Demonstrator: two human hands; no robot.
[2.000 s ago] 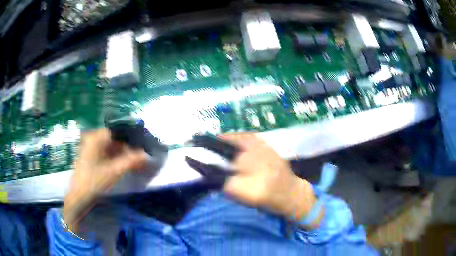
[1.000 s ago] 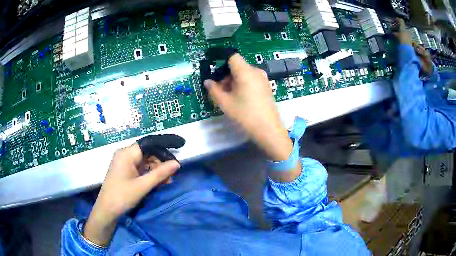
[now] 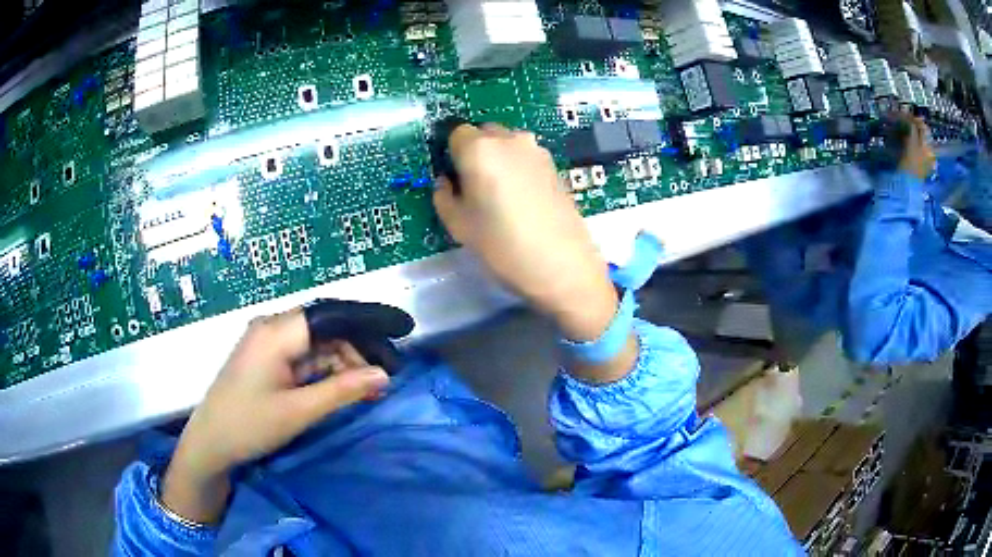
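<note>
A long green circuit board point(image 3: 359, 234) lies in front of me. My right hand point(image 3: 511, 207) is over its middle, fingertips down at the board beside the dark relays. Black covers show on its fingers; whether it holds a part is hidden. My left hand point(image 3: 294, 370) is in front of the metal rail, fingers curled, with black covers on some fingers. No part can be made out in it. A pair of dark grey relays point(image 3: 615, 139) stands right of my right hand. White block relays point(image 3: 169, 65) stand in a tight group at the back left.
A wide silver rail point(image 3: 141, 381) runs along the board's front edge. More white blocks point(image 3: 495, 33) and dark relays point(image 3: 707, 85) stand on the boards to the right. Another worker's blue sleeve point(image 3: 887, 272) and hand are at the far right. Brown cartons point(image 3: 810, 462) sit low at right.
Since one second ago, my right hand has turned, its fingers now mostly hidden behind its back. My left hand is nearly unchanged. The other worker's arm has shifted. Earlier, both hands were close together.
</note>
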